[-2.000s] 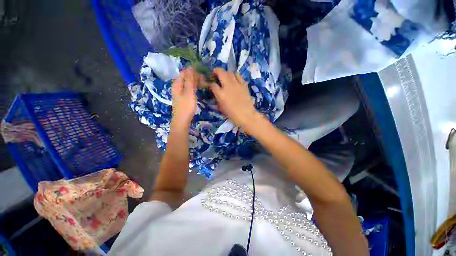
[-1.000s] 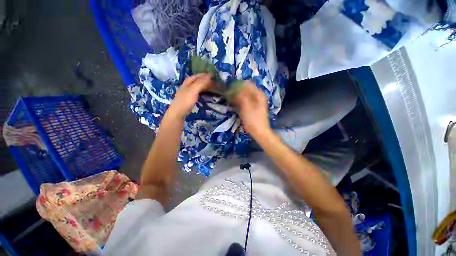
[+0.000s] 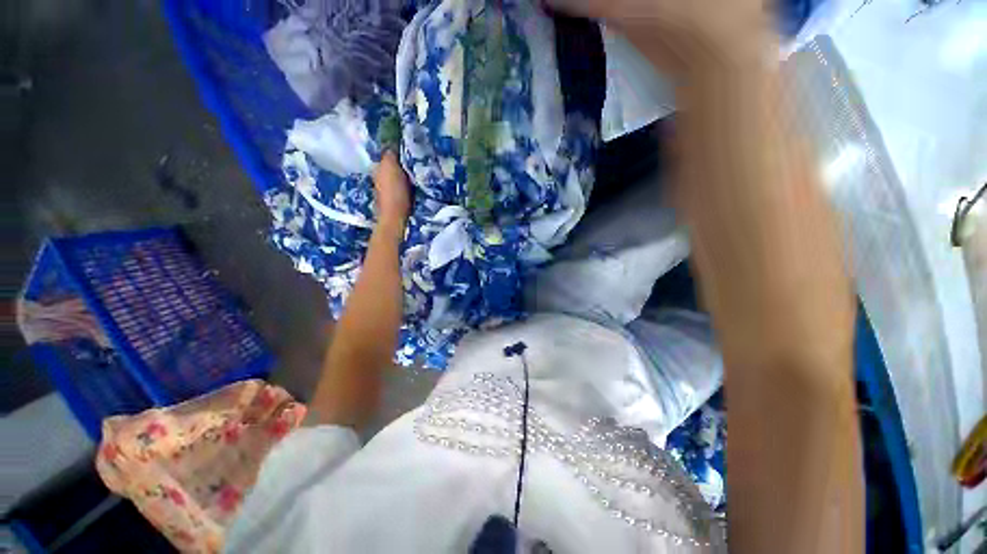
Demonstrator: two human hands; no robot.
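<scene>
The bundle of blue floral pieces [image 3: 433, 260] lies bulky and gathered at my lap. A green tie strip [image 3: 479, 124] lies lengthwise over its top part. My left hand [image 3: 392, 186] is at the bundle's left side, beside a small green bit; its fingertips are partly hidden between the folds, so its grip cannot be told. My right hand [image 3: 639, 13] is raised at the top edge, blurred and cut off by it, with the forearm large across the right side. Whether it holds anything cannot be told.
A lavender-grey tangle [image 3: 357, 54] lies behind the bundle, by a blue crate edge [image 3: 222, 97]. Another blue crate [image 3: 184, 314] and peach floral pieces [image 3: 206, 454] are at the left. The white machine table [image 3: 920, 141] is at the right, with yellow-red scissor handles [image 3: 971, 460].
My hands have moved apart from the bundle's middle. My right hand has gone up and right, towards the camera. The green strip now lies stretched over the bundle.
</scene>
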